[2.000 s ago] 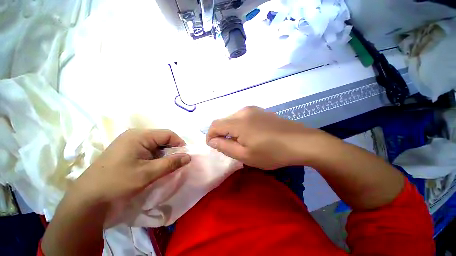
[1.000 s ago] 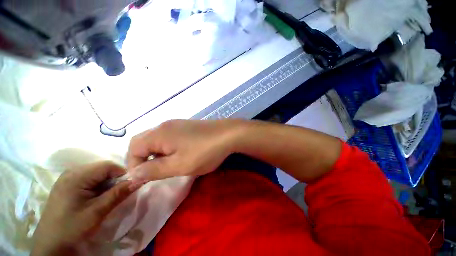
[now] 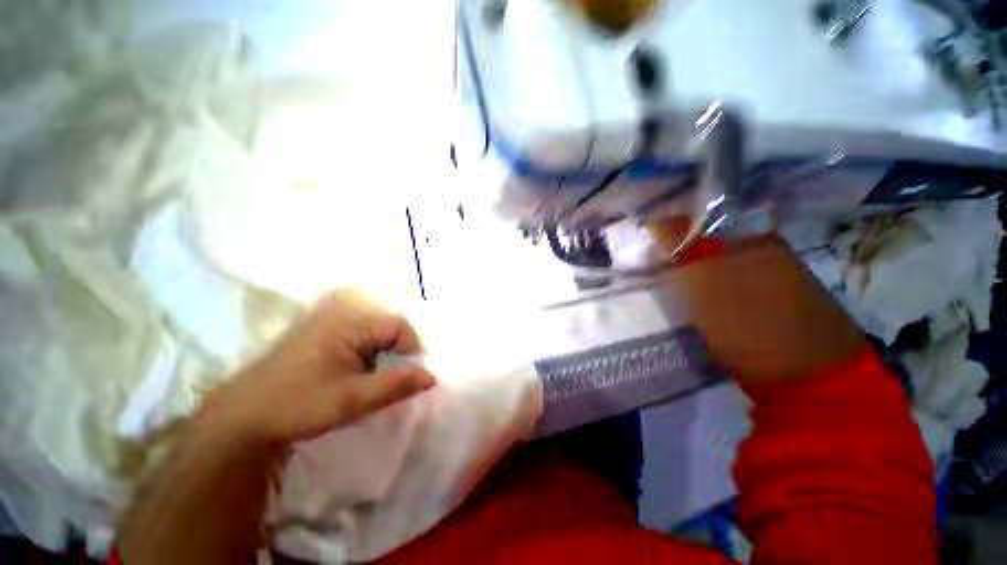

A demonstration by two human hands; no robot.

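A cream fabric piece (image 3: 442, 458) hangs from my left hand (image 3: 331, 370), pinched between thumb and fingers at the table's front edge. It drapes over the ruler strip's left end and toward my lap. My right hand is away from the cloth, at the right under the sewing machine head (image 3: 762, 77). Only its wrist and back (image 3: 740, 276) show, blurred; the fingers are hidden or too blurred to read. The needle area is blurred, and the machine bed (image 3: 475, 287) is washed out by glare.
A large heap of cream cloth (image 3: 177, 276) lies at the left. The grey ruler strip (image 3: 618, 370) runs along the front table edge. Crumpled pale scraps (image 3: 928, 265) are at the right. A white surface (image 3: 690, 452) shows below the table edge.
My right hand has let go of the cloth and moved right, to beneath the machine head. My left hand still pinches the cloth. The view has shifted, bringing more of the machine head into sight.
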